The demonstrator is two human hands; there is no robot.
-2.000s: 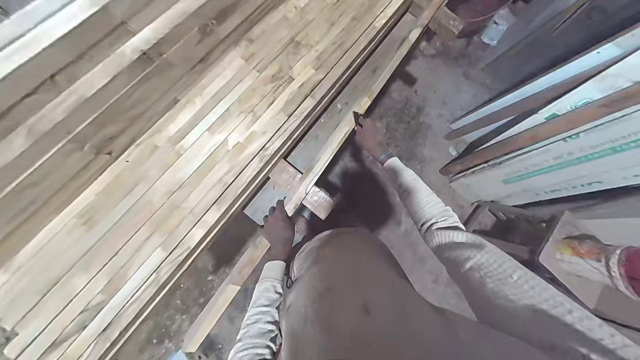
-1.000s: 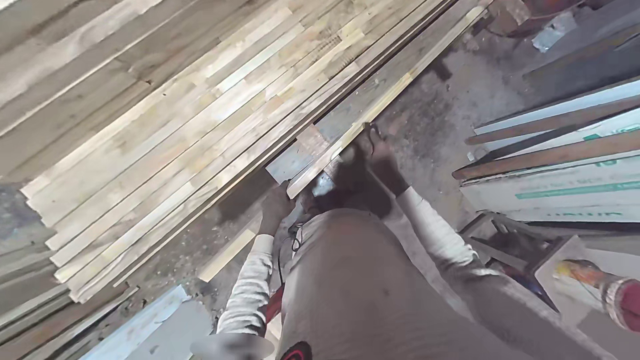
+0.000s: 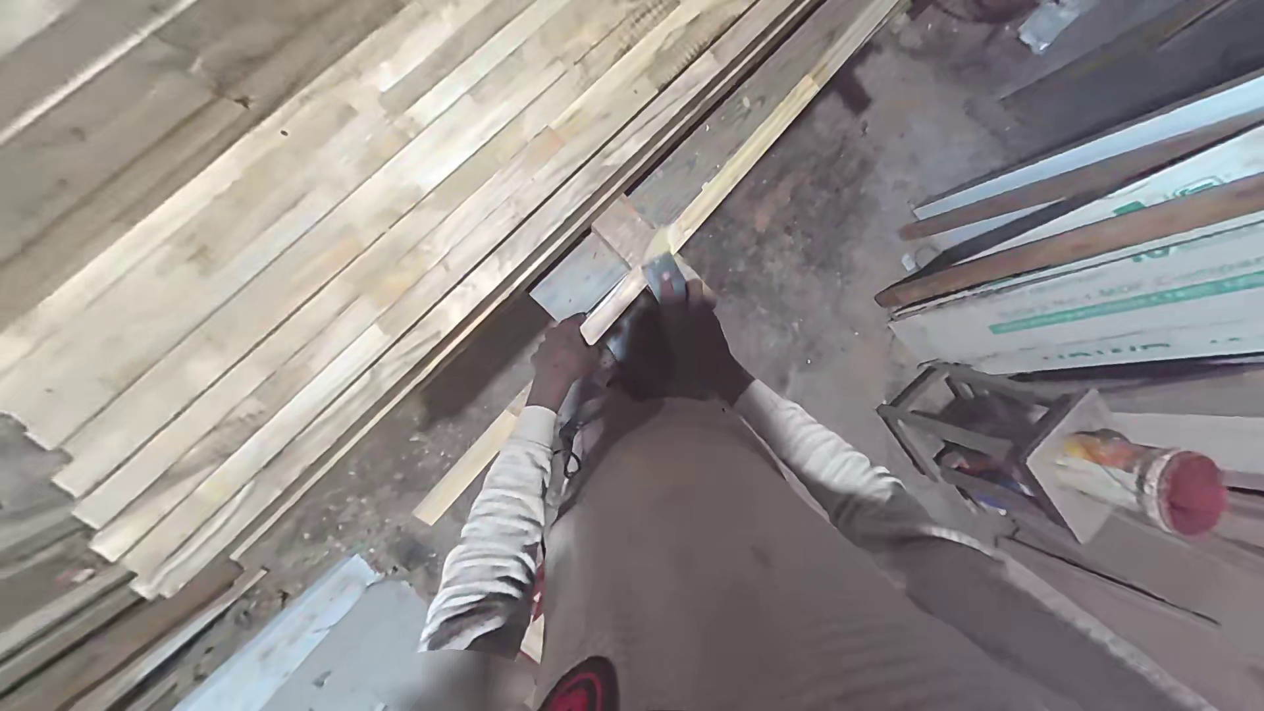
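A long narrow wooden strip (image 3: 755, 153) runs diagonally beside the stacked boards, over a grey board (image 3: 583, 276) and a short wooden block (image 3: 624, 229). My left hand (image 3: 565, 357) is closed around the near end of a light wooden piece (image 3: 614, 304) in line with the strip. My right hand (image 3: 691, 331) holds a small grey-blue flat piece (image 3: 662, 276) against the strip where it crosses the block; what this piece is cannot be told. Another light wooden strip (image 3: 472, 468) shows below my left forearm.
Joined wooden boards (image 3: 326, 247) fill the left side. Wrapped panels and planks (image 3: 1086, 296) lean at the right. Near them stands a wooden stool-like frame (image 3: 987, 434), with a red-ended container (image 3: 1185, 492). A pale blue sheet (image 3: 296, 632) lies at lower left on the dusty floor.
My right hand has come back along the strip toward my left hand. It held a small dark object farther along the strip two seconds ago. The view has shifted.
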